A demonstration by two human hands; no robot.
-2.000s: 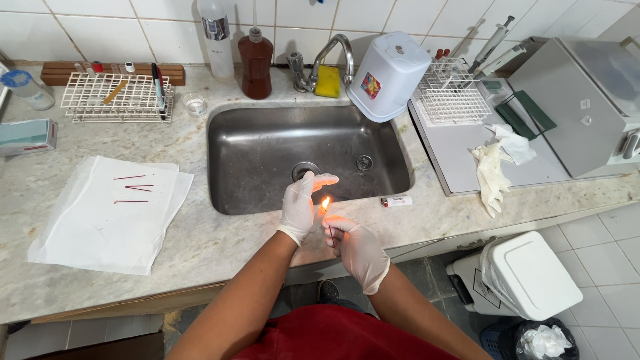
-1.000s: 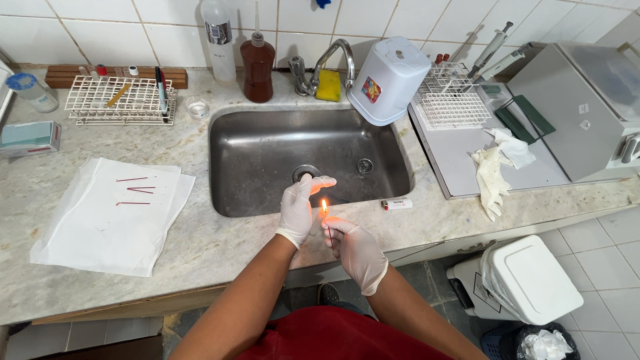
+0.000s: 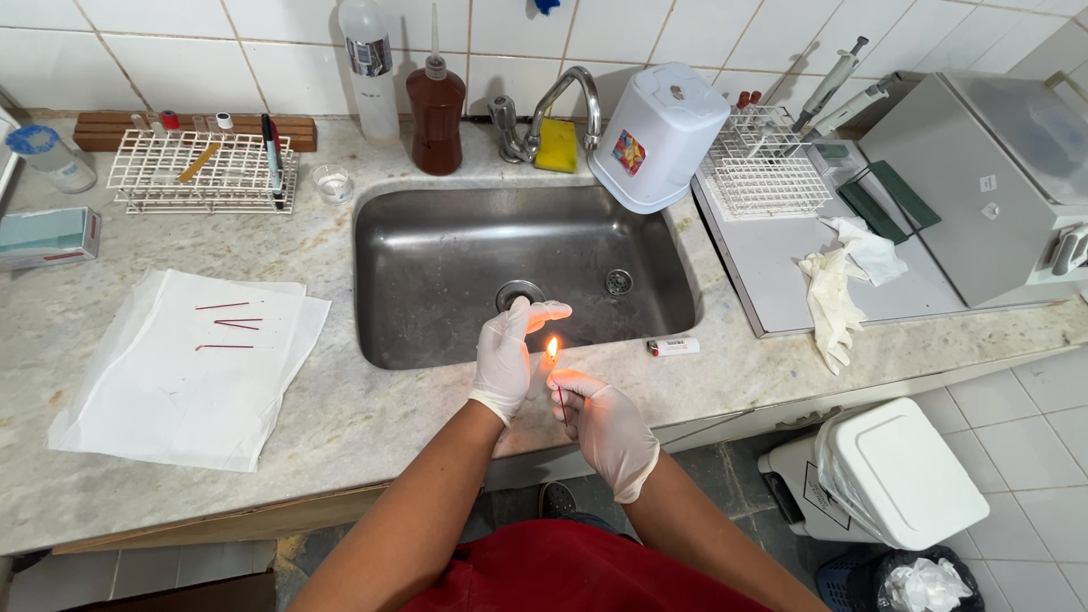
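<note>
My right hand (image 3: 610, 432), in a whitish glove, pinches a thin dark-red capillary tube (image 3: 562, 403) between thumb and fingers, just past the sink's front edge. A small flame (image 3: 552, 347) burns at or by the tube's upper end; what feeds it cannot be told. My left hand (image 3: 505, 353), gloved as well, is cupped to the left of the flame and holds nothing visible, its fingers lit orange. Several similar tubes (image 3: 224, 346) with red contents lie on white paper (image 3: 183, 391) at the left. A lighter (image 3: 673, 347) lies on the counter right of my hands.
Behind my hands is a steel sink (image 3: 399, 280) with a faucet (image 3: 571, 81). A wire tube rack (image 3: 204, 174), a brown bottle (image 3: 435, 119) and an upturned white container (image 3: 663, 136) stand along the back. Used gloves (image 3: 829, 306) lie on a tray at right, beside a grey machine (image 3: 960, 187).
</note>
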